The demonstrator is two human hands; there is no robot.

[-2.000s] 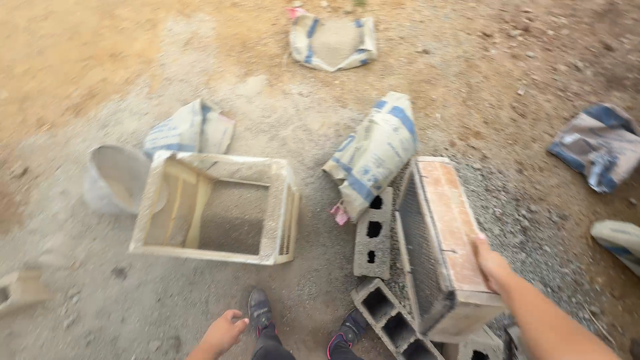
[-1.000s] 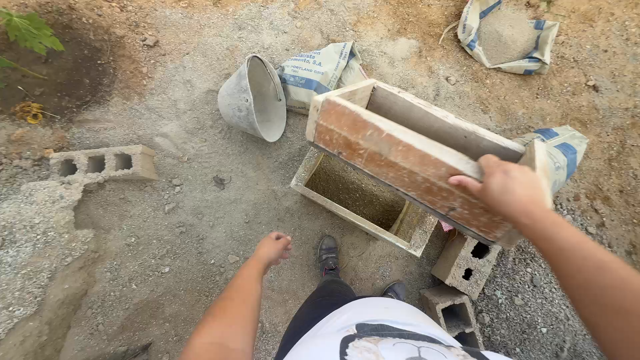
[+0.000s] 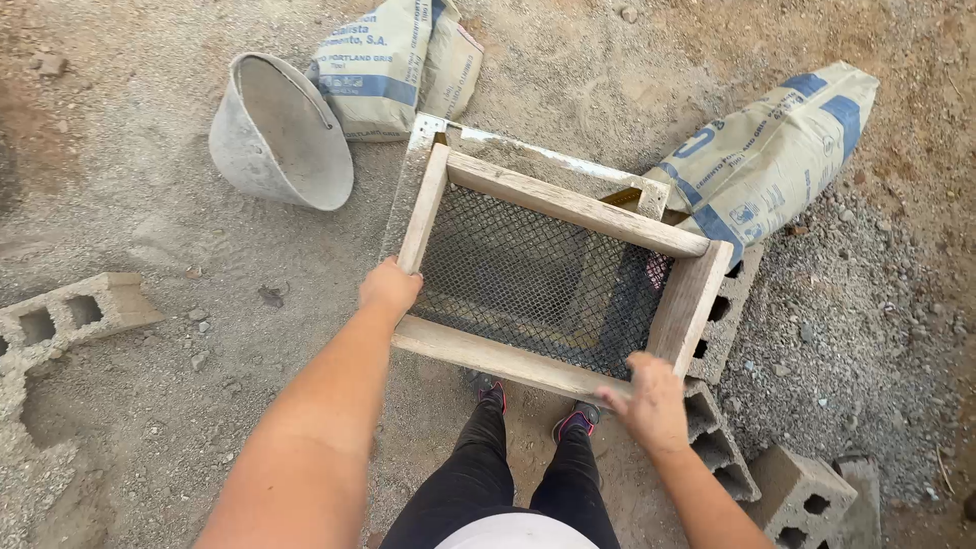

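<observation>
A wooden-framed wire mesh sieve (image 3: 572, 206) lies in front of me, mesh facing up, over an open box with a pale, worn rim (image 3: 549, 152). My left hand (image 3: 390, 291) grips the sieve's left end near the lower corner. At the lower right corner, my right hand (image 3: 648, 396) rests against the frame with its fingers spread; whether it bears any weight cannot be told. The box's far rim shows beyond the sieve, and its inside is seen only dimly through the mesh.
A grey bucket (image 3: 293, 133) lies tipped at the upper left, beside a cement bag (image 3: 374, 76). Another cement bag (image 3: 770, 152) lies at the right. Concrete blocks (image 3: 801, 488) stand at lower right, one more block (image 3: 84, 309) at left. Gravel (image 3: 846, 328) covers the right side.
The sieve, earlier tilted on its side in my right hand alone, is now turned flat over the box. My left hand has moved from free air to its left end, and my right hand's fingers have spread.
</observation>
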